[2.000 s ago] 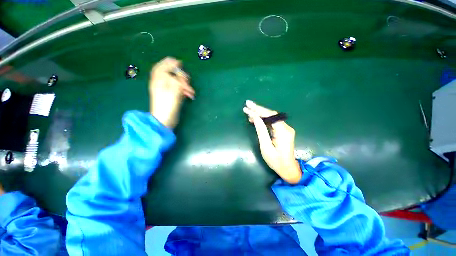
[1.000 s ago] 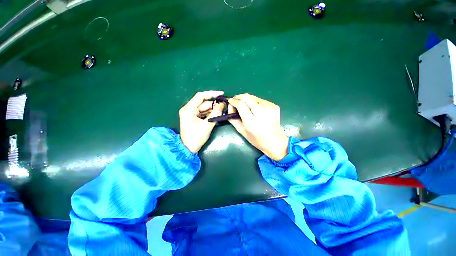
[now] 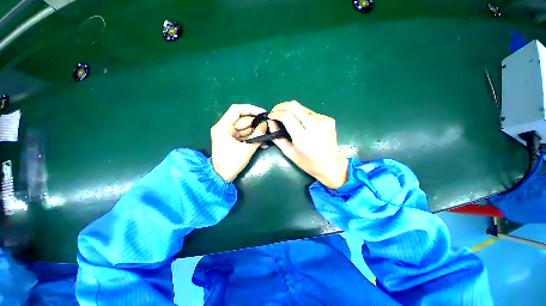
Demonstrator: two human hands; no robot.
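My left hand [image 3: 234,142] and my right hand [image 3: 308,138] meet above the green belt in the middle of the view. A small dark round unit [image 3: 260,120] is held between the fingertips, mostly on the left hand's side; its face is largely hidden. A slim black stick, likely tweezers [image 3: 263,138], lies across below the unit, with one end under my right fingers. Whether its tip touches the left palm cannot be told.
Several round black units with yellow centres, such as one [image 3: 172,30], lie on the far side of the green belt [image 3: 371,89]. White papers [image 3: 9,126] are at the left edge. A grey-white control box [image 3: 524,92] with a dark cable stands at the right edge.
My left hand has come in from the far left and meets my right hand, now with a dark unit between them. In the last second the hands barely moved; the belt units shifted left in view.
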